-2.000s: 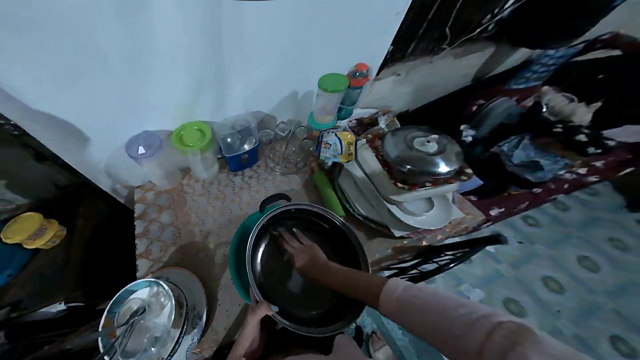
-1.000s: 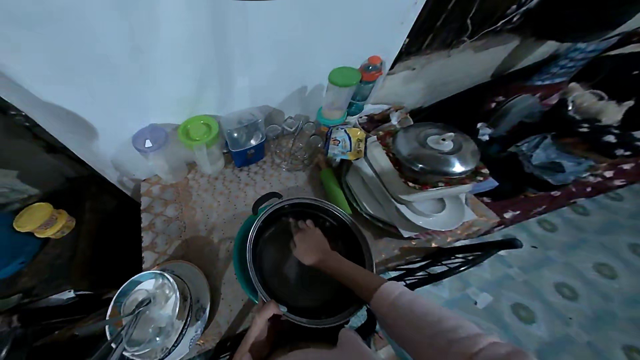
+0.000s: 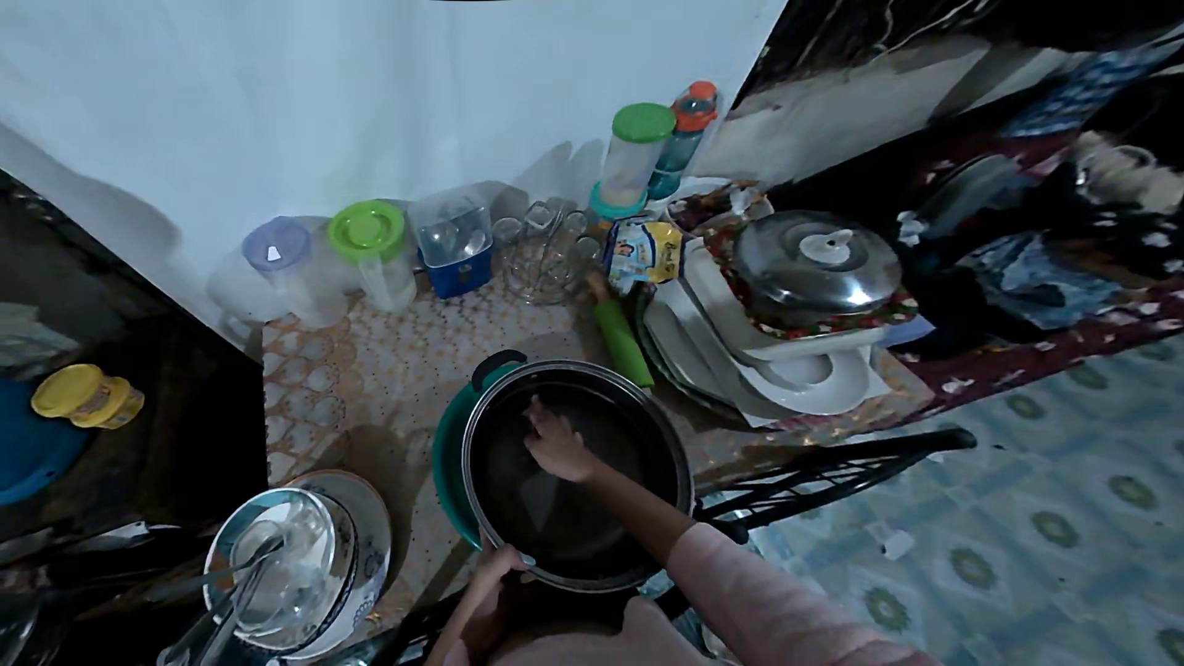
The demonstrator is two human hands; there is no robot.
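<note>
A wide, dark-bottomed metal pan [image 3: 592,546] with a black side handle lies tilted over a green plastic basin [image 3: 450,467] at the table's front edge. My left hand [image 3: 499,564] grips the pan's rim at the lower left. Inside the pan, my right hand [image 3: 558,444] touches or hovers over the inner surface with its fingers partly bent; whether it holds something small cannot be told. A light patch shows on the pan's bottom below that hand.
Stacked bowls [image 3: 347,546] with spoons stand front left. Lidded plastic pitchers [image 3: 375,254], a glass rack [image 3: 541,264] and a blue container [image 3: 458,268] line the wall. Right are a green-handled item [image 3: 622,344], white dishes [image 3: 823,384], a lidded pot [image 3: 819,268] and a black chair back [image 3: 832,472].
My right hand has moved about inside the pan, and its fingers, spread two seconds ago, are now more bent. My left hand stays at the rim.
</note>
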